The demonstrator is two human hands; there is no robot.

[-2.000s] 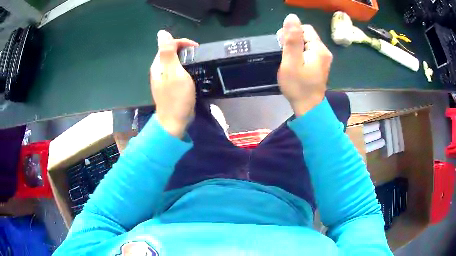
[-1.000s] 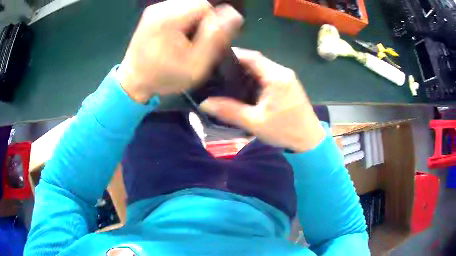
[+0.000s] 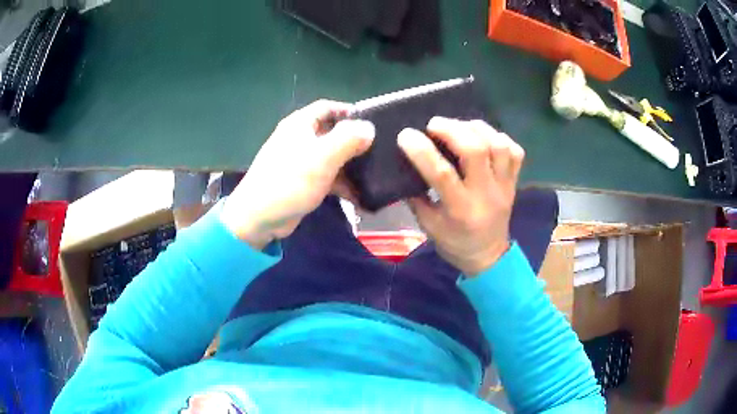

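Observation:
A black device unit (image 3: 380, 166) is held over the bench's near edge, its plain flat black face up and a pale strip along its far edge. My left hand (image 3: 295, 166) grips its left end, with the thumb on top. My right hand (image 3: 473, 182) is on its right part, fingers bent on the black face and the thumb side underneath. The screen side is hidden.
An orange parts box (image 3: 558, 40), a mallet (image 3: 606, 109) and yellow-handled pliers (image 3: 646, 109) are at right, beside stacked black units (image 3: 715, 133). More units (image 3: 36, 73) stand at left. Black sheets (image 3: 364, 20) lie at back. Open cartons (image 3: 117, 202) (image 3: 667, 275) flank the knees.
The unit was held screen side towards me two seconds ago; now its plain black face shows. The hands have moved closer together, and the blurred turning motion has settled into a grip.

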